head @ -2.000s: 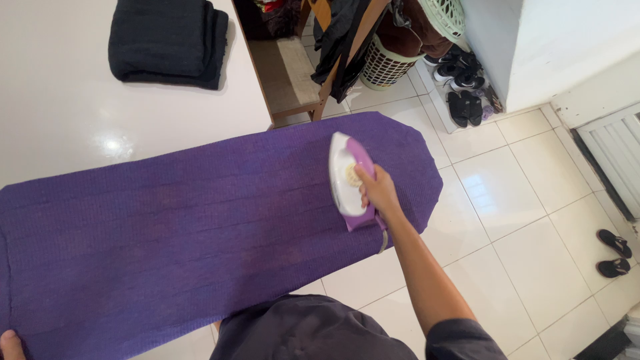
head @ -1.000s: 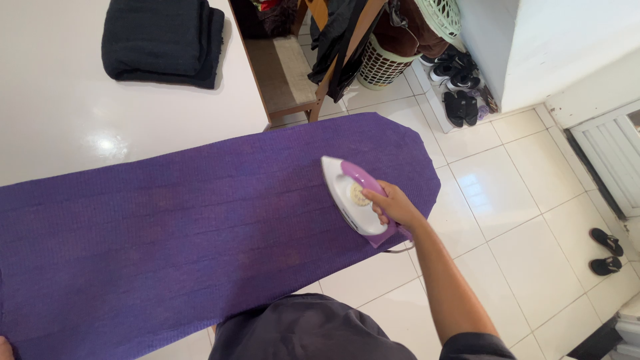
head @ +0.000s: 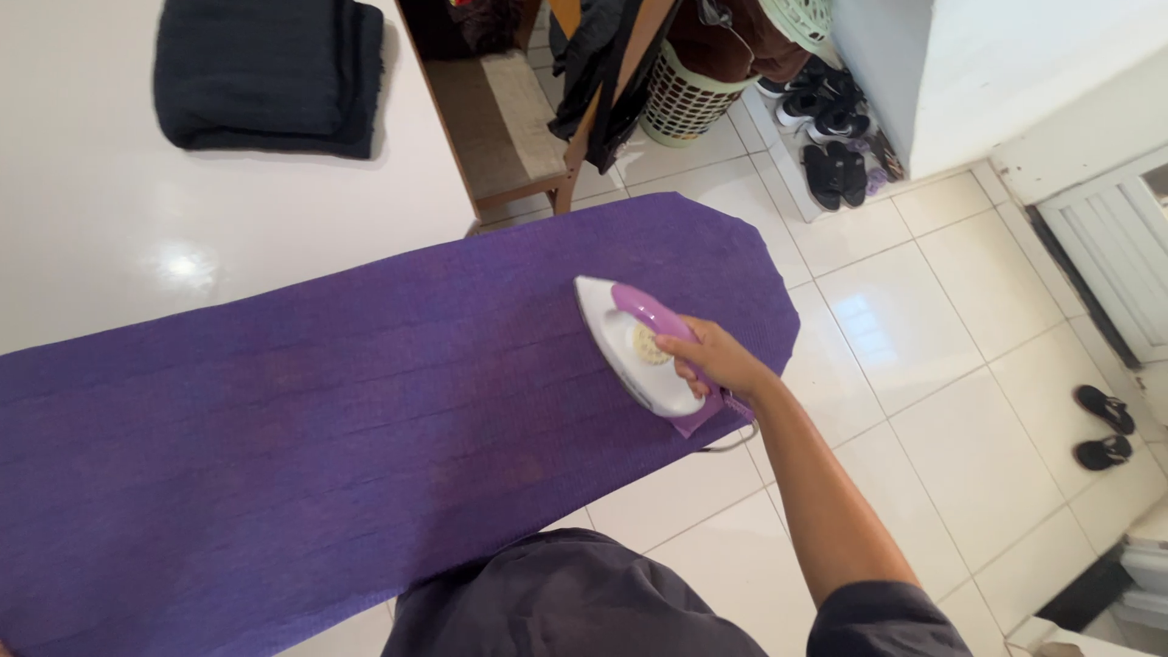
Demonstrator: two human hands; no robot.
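My right hand (head: 716,356) is closed around the pink handle of a white and pink clothes iron (head: 630,351). The iron lies near the rounded end of an ironing board covered in purple cloth (head: 365,420), its tip pointing to the upper left. Its cord shows by the heel, at the board's near edge. The purple cloth has faint creases and lies spread over the board. Of my left hand (head: 7,643) only a sliver shows at the bottom left corner, at the edge of the cloth; what its fingers do is hidden.
A white table (head: 109,228) with a folded black cloth (head: 260,78) adjoins the board's far side. Beyond stand a wooden chair (head: 497,123) and a laundry basket (head: 689,100). Several shoes (head: 832,173) line the wall, and flip-flops (head: 1104,452) lie on the tiled floor at right.
The iron in my right hand has turned, its tip swinging toward the left, and it has moved somewhat left on the board. Less of my left hand shows than two seconds ago.
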